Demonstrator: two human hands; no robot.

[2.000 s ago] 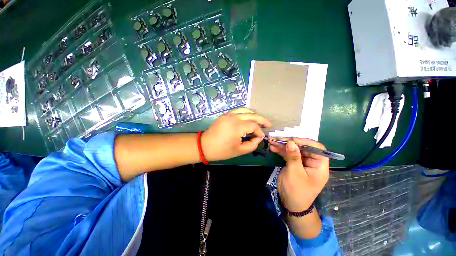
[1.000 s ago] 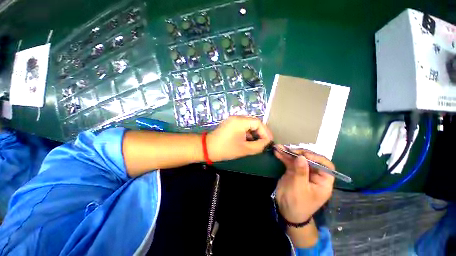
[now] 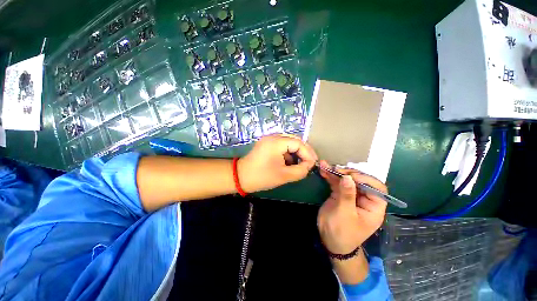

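Note:
My left hand [image 3: 275, 167], with a red cord at the wrist, pinches a small dark module [image 3: 292, 158] that is mostly hidden by the fingers. My right hand [image 3: 353, 207], with a dark beaded bracelet, holds silver tweezers [image 3: 377, 193], their tips at my left fingertips. The tips and the exact contact are too small to tell. A beige-brown adhesive sheet [image 3: 346, 120] on white liner lies just beyond my hands. A clear tray of modules with pale green discs [image 3: 241, 88] lies beyond my left forearm.
A partly filled clear blister tray [image 3: 112, 88] and white paper with dark parts [image 3: 25, 91] lie at left. A blue object [image 3: 166, 146] is at the bench edge. At right are a white box [image 3: 471, 64], cables and a crumpled wipe [image 3: 463, 159]. Stacked clear trays [image 3: 436, 258] are below.
The camera view has shifted, moving the bench items in the picture. Both hands stay together at the same work, with the dark module less visible than two seconds ago.

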